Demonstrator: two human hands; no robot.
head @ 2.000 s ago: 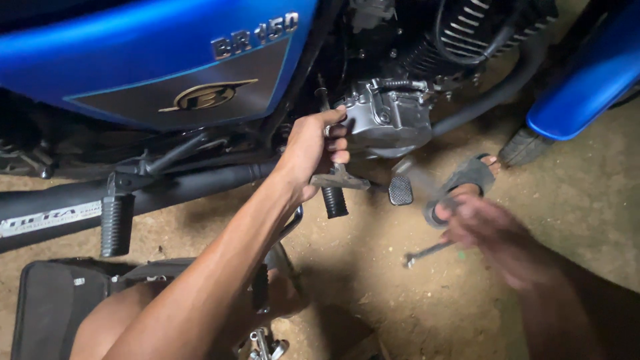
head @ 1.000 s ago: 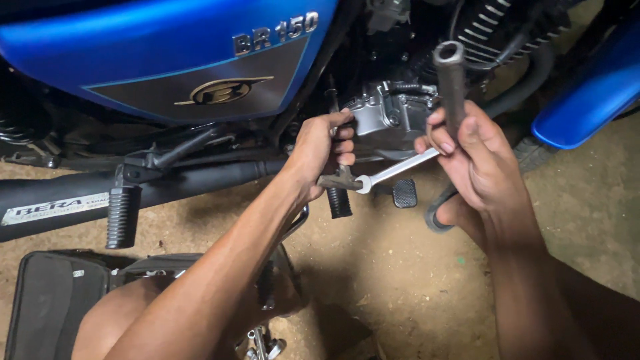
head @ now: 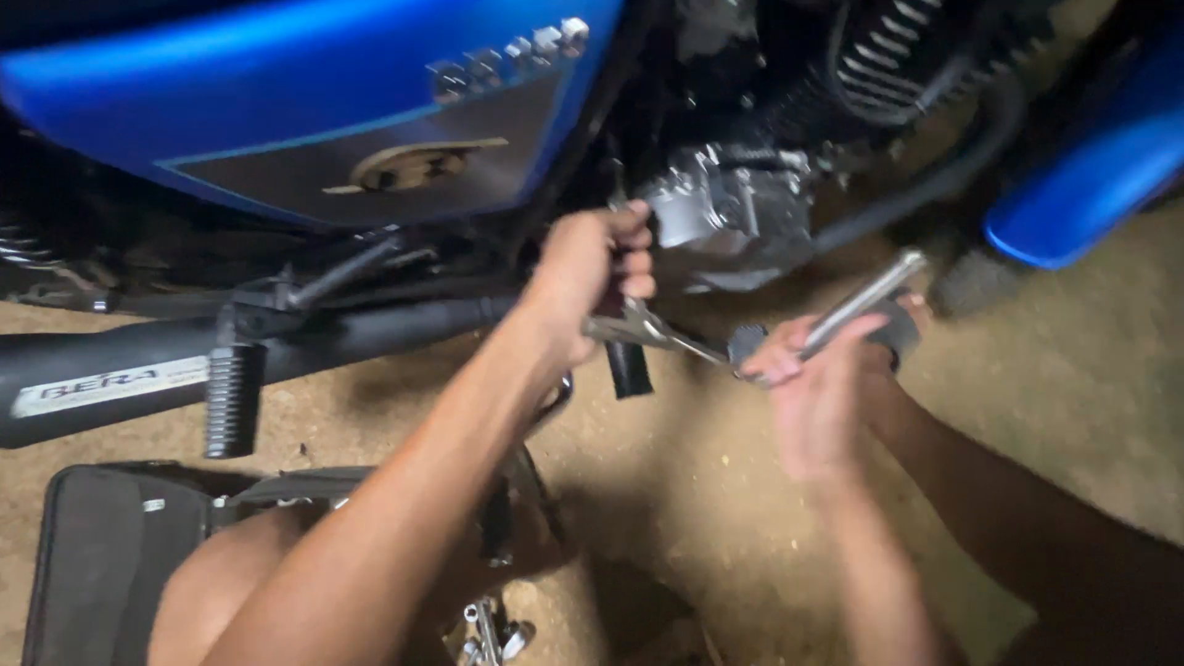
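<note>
My left hand [head: 601, 268] is closed around a metal T-shaped tool [head: 622, 328], beside the motorcycle's silver engine side cover [head: 721, 208]. The crossbar of that tool shows below my fingers. My right hand [head: 819, 370] holds a metal tube-like tool [head: 860, 303] that slants up to the right. It also holds a combination wrench [head: 694, 347], whose far end meets the crossbar by my left hand. Blur hides how the wrench and crossbar join. A rubber-covered footpeg [head: 631, 370] is just below the crossbar, and a pedal [head: 747, 344] is behind my right fingers.
A black exhaust muffler [head: 305, 351] and a rear footpeg [head: 233, 398] are at the left. A black tool case [head: 120, 564] lies on the ground at lower left. Loose metal sockets [head: 490, 634] are at bottom centre. The blue front fender [head: 1073, 203] is at the right.
My right hand has come in toward my left hand since two seconds ago and moved lower since one second ago. The tube-like tool, upright a second ago, now slants. My left hand stays on its tool.
</note>
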